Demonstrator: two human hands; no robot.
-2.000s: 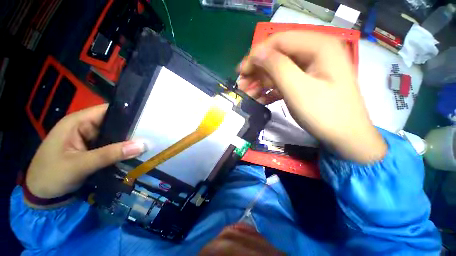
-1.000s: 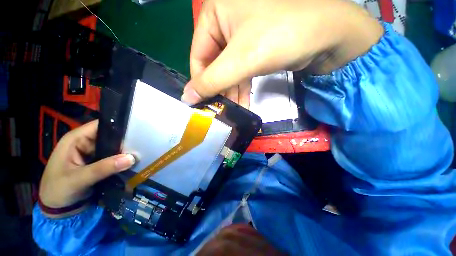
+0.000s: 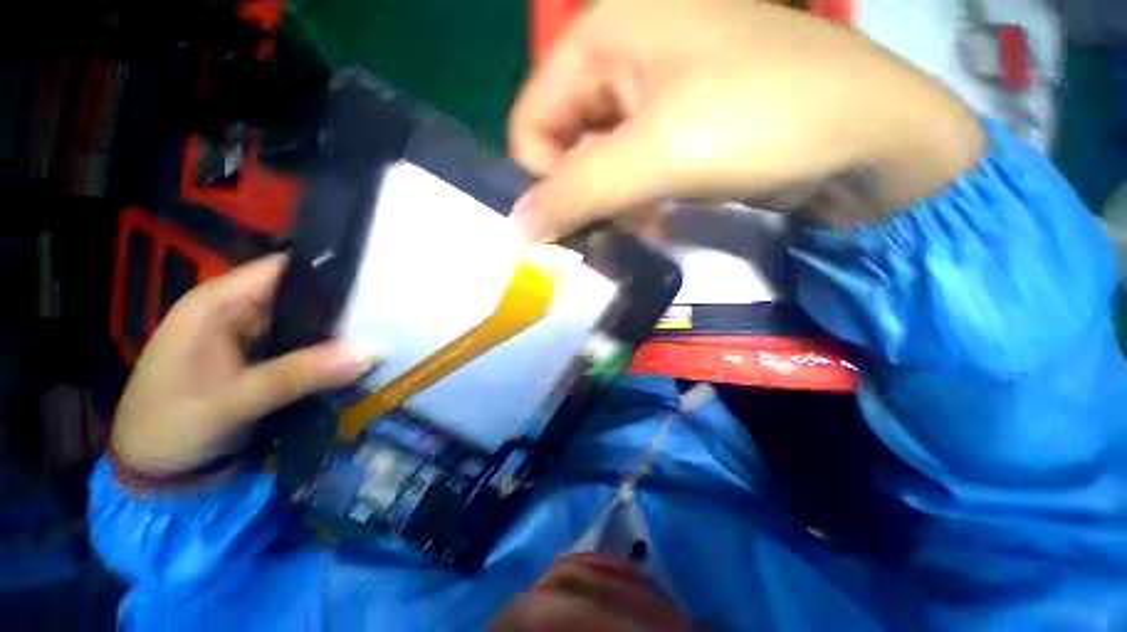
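The open tablet (image 3: pixel 324 266) is held tilted in front of me, its back open. My left hand (image 3: pixel 216 370) grips its left edge, thumb on the silver-white battery (image 3: pixel 426 266). The orange flex cable (image 3: pixel 457 358) slants across the battery. The mainboard (image 3: pixel 389 482) shows at the lower end and a small green sub-board (image 3: pixel 608 358) at the right side. My right hand (image 3: pixel 704 117) has thumb and fingers together at the tablet's upper right edge, by the wide end of the flex cable. Whether a small part is between the fingertips is hidden and blurred.
Another tablet in a red foam frame (image 3: pixel 748 361) lies behind and right, partly under my right hand. Red-edged trays (image 3: pixel 142 284) are at the left. The green mat (image 3: pixel 426 56) is behind. A white sheet with a red item (image 3: pixel 1016 56) is at the upper right.
My right hand came down from above the framed tablet to the held tablet's upper edge. Since one second ago, both hands and the tablet have shifted slightly right in view, and the picture is blurrier.
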